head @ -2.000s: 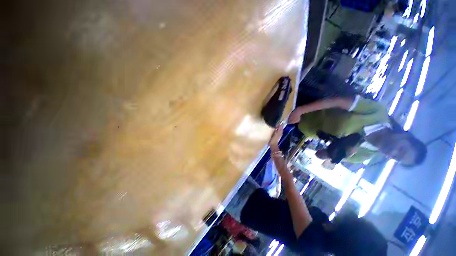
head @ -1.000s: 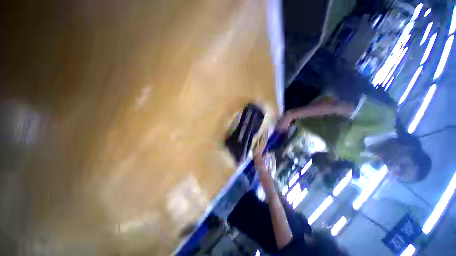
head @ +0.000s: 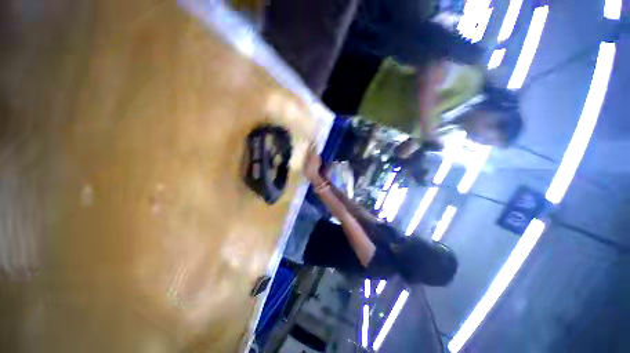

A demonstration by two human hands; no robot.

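A black padded headband [head: 268, 163] lies on the glossy wood-coloured table [head: 159, 227], near the table's corner. Its ring shape shows, with faint pale marks on the band. The picture is turned sideways and blurred. Neither my left hand nor my right hand is in view. The hand near the headband belongs to another person and rests at the table edge, apart from the band.
A person in dark clothes [head: 387, 255] is at the table edge, one arm reaching to it. A person in a yellow-green top [head: 394, 96] stands beyond the corner. A small dark object [head: 260, 285] lies at the edge. A blue sign [head: 521, 209] hangs among ceiling lights.
The view has swung, so the table corner and headband sit further left. The ring's opening now shows more. The yellow-green-topped person's hand has left the table edge.
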